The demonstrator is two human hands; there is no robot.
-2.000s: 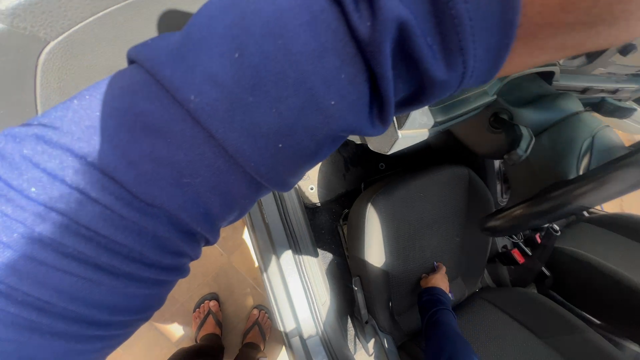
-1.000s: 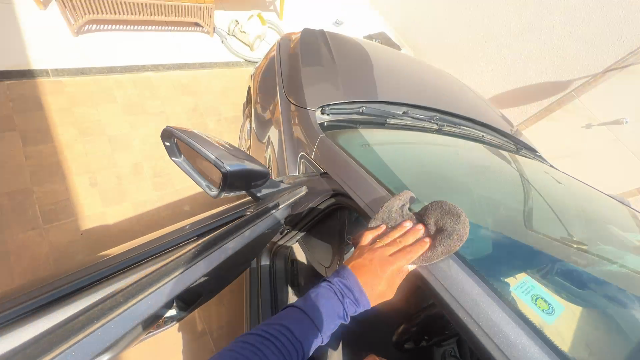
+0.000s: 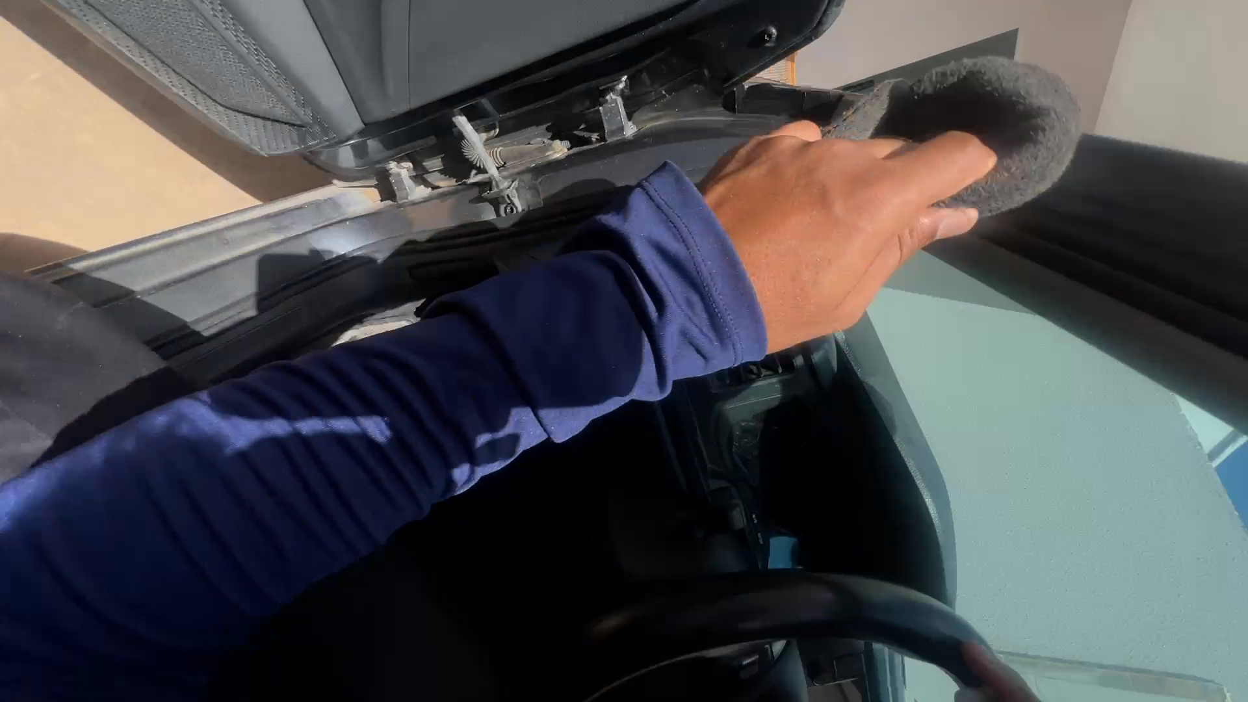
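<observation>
My left hand [image 3: 838,219], at the end of a blue sleeve, holds a dark grey fuzzy cloth [image 3: 1024,127] by the front door pillar of a car. The cloth hangs folded over beyond the fingers and partly hides the pillar's upper end. At the bottom right edge, part of my right hand [image 3: 996,675] shows, its fingers lying over the rim of the black steering wheel [image 3: 829,604]; the rest of that hand is out of view.
The car door [image 3: 487,49] stands open at the top, with its hinges and door check [image 3: 483,161] exposed. The door sill [image 3: 234,249] runs along the left. A windshield [image 3: 1063,439] spans the right side, and tan floor [image 3: 97,146] shows beyond the sill.
A second ago my left hand had the cloth at the windshield's edge, seen from outside. The view has swung into the doorway. My right hand, on the seat two seconds ago, is at the steering wheel.
</observation>
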